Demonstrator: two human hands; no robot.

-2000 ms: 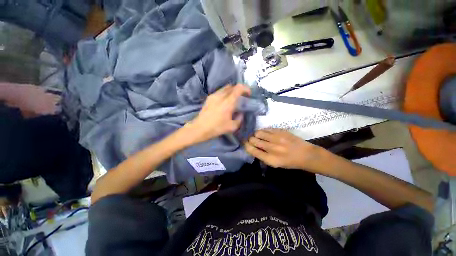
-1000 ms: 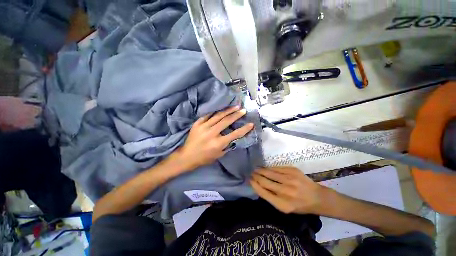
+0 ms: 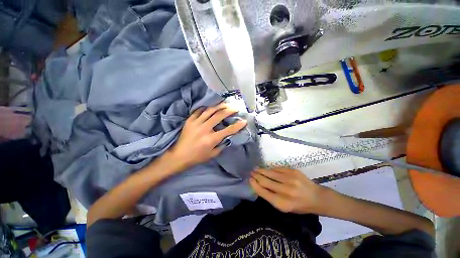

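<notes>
A crumpled grey-blue garment (image 3: 136, 75) lies left of the needle, with a white label (image 3: 201, 201) near its lower edge. My left hand (image 3: 204, 133) presses on the cloth just in front of the presser foot (image 3: 274, 103), fingers spread, a fold of cloth by the thumb and index finger. My right hand (image 3: 282, 189) pinches the garment's edge nearer my body. A narrow grey tape (image 3: 328, 147) runs from the orange disc (image 3: 421, 146) to the needle area. The needle itself is hard to make out in the glare.
The whitish machine head (image 3: 333, 30) stands above. Black snips (image 3: 310, 80), a blue and orange tool (image 3: 352, 75) and a small yellow object (image 3: 388, 55) lie behind the foot. A brown-handled awl (image 3: 381, 132) lies near the disc. Dark cloth (image 3: 30, 176) is at the left.
The view has shifted, bringing the machine head into fuller sight. My left hand has gone from gripping bunched cloth to lying flatter on it. My right hand stays at the garment's edge.
</notes>
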